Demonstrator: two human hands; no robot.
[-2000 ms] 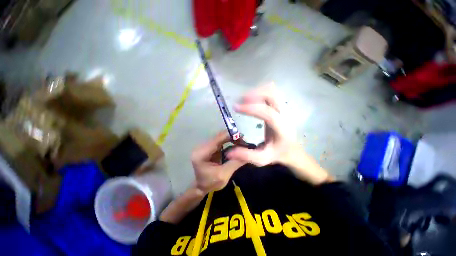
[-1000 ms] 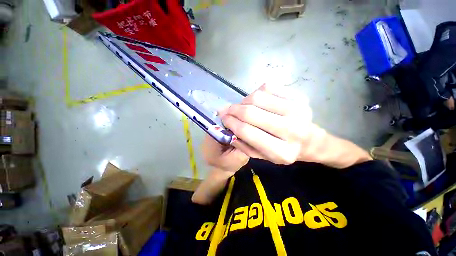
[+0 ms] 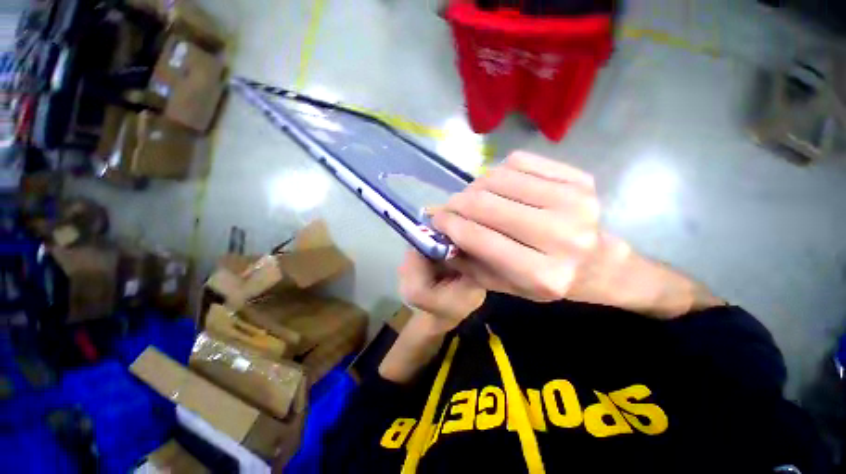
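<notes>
A thin silver-grey laptop housing (image 3: 371, 167) with port slots along its near edge is held up in front of my chest. It points to the upper left, tilted, with its inner face partly showing. My right hand (image 3: 524, 227) is bare and lies over the housing's near corner, fingers on its inner face. My left hand (image 3: 438, 289) is bare and holds the same corner from below. Part of the left hand is hidden behind the housing and my right hand.
A red vest or cloth (image 3: 531, 69) with faint writing is at the top. Opened cardboard cartons (image 3: 250, 370) lie at lower left, more cartons (image 3: 190, 79) at upper left. Blue material (image 3: 111, 398) is at the left. A blurred beige stool (image 3: 793, 111) stands at right.
The housing was seen nearly edge-on two seconds ago and now shows its face. Both hands still hold its corner. The view has swung, so the red cloth sits farther right and more cartons show at left.
</notes>
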